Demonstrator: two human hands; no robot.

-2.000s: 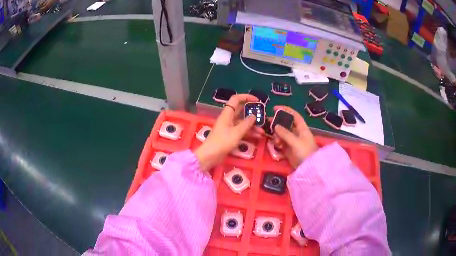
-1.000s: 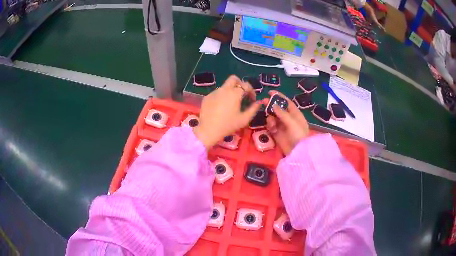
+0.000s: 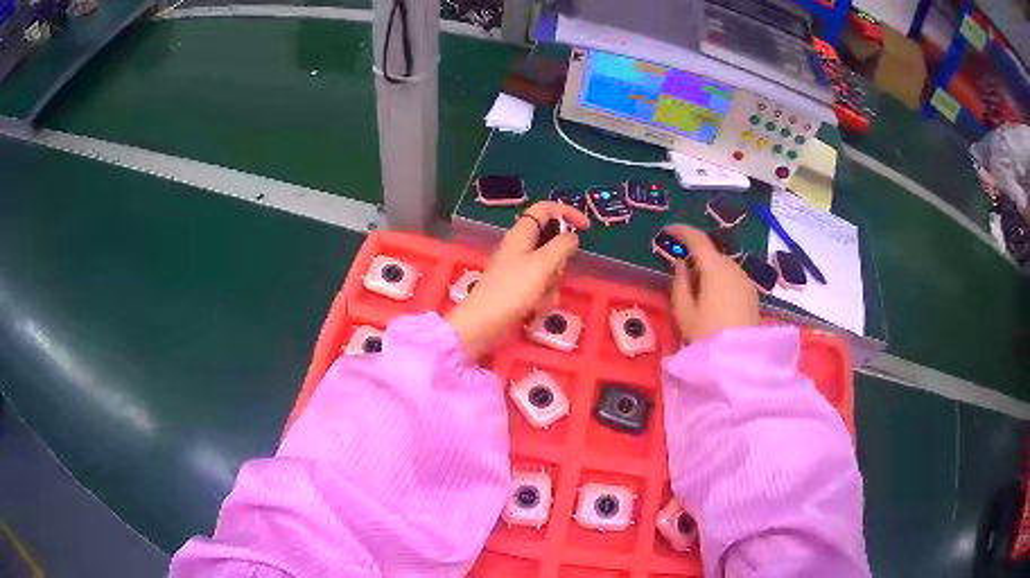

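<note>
My left hand (image 3: 514,280), bare, grips a dark-screened watch unit (image 3: 551,230) between its fingers above the tray's back edge; the hand partly hides it. My right hand (image 3: 712,291) has its fingers on a watch unit with a small blue light on its screen (image 3: 673,245), at the ledge's front edge. Behind them, two lit watch units (image 3: 609,204) lie side by side on the green ledge, with a dark one (image 3: 500,190) farther left. Below, the red compartment tray (image 3: 582,435) holds several pale watches face down and one black watch (image 3: 622,408).
A metal post (image 3: 408,136) stands left of the ledge. A cream instrument (image 3: 689,113) stands behind, with a white box (image 3: 709,172) and white cable in front. A blue pen (image 3: 797,244) lies on the record sheet (image 3: 834,254) at right, beside more watches. A white slip (image 3: 509,113) lies near the post.
My hands have moved apart. My right hand has moved right with a watch unit. Two lit watch units now lie together on the ledge between the hands. The view has shifted slightly.
</note>
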